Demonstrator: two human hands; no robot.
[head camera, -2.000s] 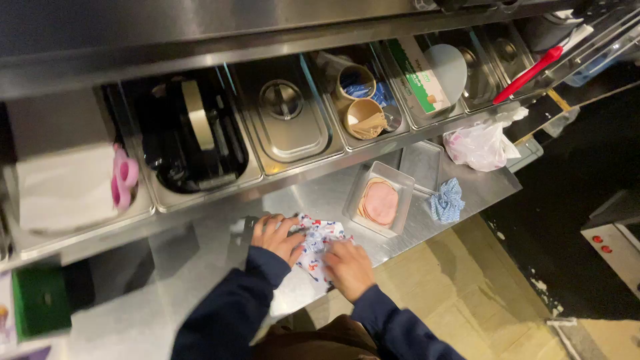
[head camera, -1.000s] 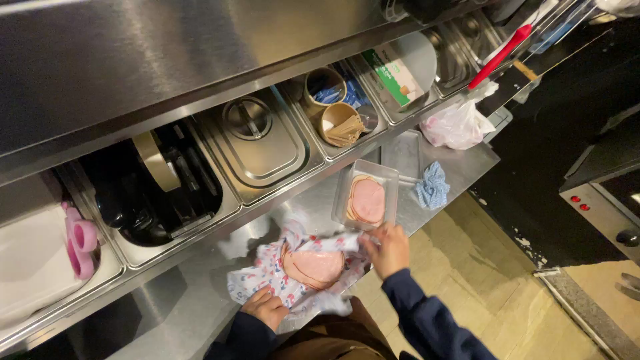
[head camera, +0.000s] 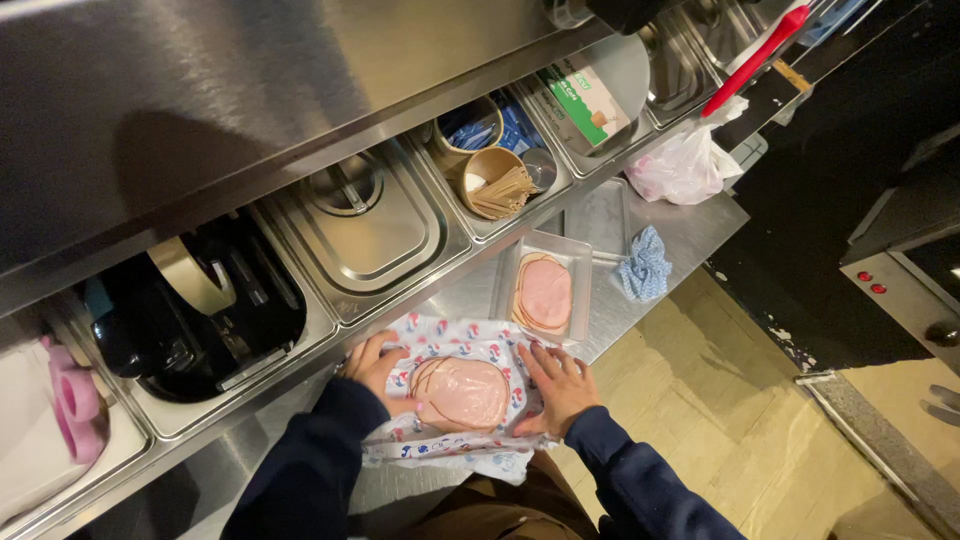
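Observation:
A stack of sliced ham (head camera: 463, 395) lies on printed wrapping paper (head camera: 442, 337), spread near the front edge of the steel counter. My left hand (head camera: 377, 373) rests on the paper's left side, fingers apart, its thumb at the edge of the ham. On the paper's right side lies my right hand (head camera: 556, 386), fingers spread and holding nothing. Just beyond the paper stands a clear plastic container (head camera: 583, 292) with more ham slices (head camera: 545, 292) in it; the paper's far edge touches or overlaps its near end.
A blue cloth (head camera: 645, 266), a flat translucent lid (head camera: 598, 217) and a plastic bag (head camera: 682, 169) sit farther right. Along the counter's back run steel pans, one with a lidded top (head camera: 367, 232), another with cups of wooden stirrers (head camera: 502, 193). A red-handled utensil (head camera: 757, 60) juts out upper right.
The paper, crumpled between my hands two seconds ago, now lies opened out with the ham showing. My right hand has come down from near the container to the paper's right side.

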